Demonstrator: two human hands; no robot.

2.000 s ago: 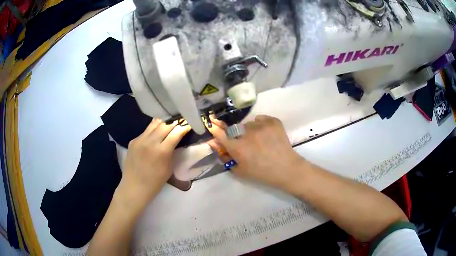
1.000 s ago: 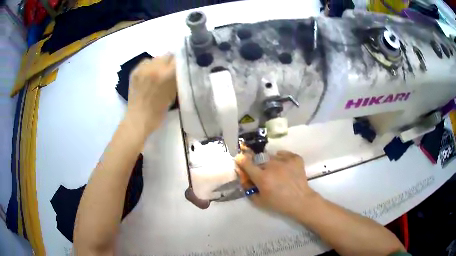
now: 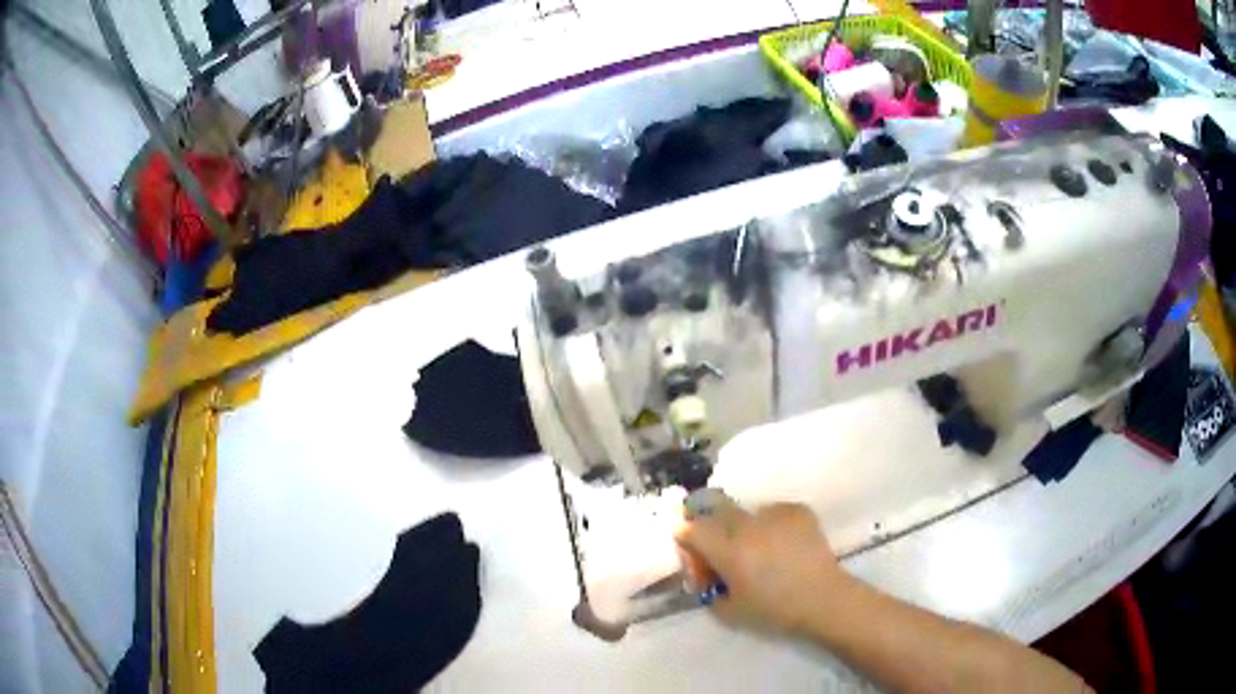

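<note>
The white HIKARI sewing machine [image 3: 868, 312] stands across the table. My right hand [image 3: 766, 559] is at the needle area, fingers closed around the thread snips [image 3: 695, 567], whose orange and blue handle part shows. My left hand is out of the picture. One dark curved cut piece [image 3: 380, 621] lies on the table at the lower left. Another dark cut piece [image 3: 477, 401] lies behind it, against the left end of the machine head. The bare machine bed [image 3: 630, 542] shows under the head; no cloth is seen at the needle.
Dark cloth [image 3: 447, 217] is heaped along the far edge of the table. A yellow-green basket [image 3: 813, 84] with pink and white items stands behind the machine. Small dark label pieces [image 3: 1061, 450] lie under the arm at the right. Yellow tape [image 3: 194, 542] edges the table's left side.
The view has tilted up and shows more of the background. My left hand has left the dark piece beside the machine head and gone out of the picture. My right hand stays near the needle.
</note>
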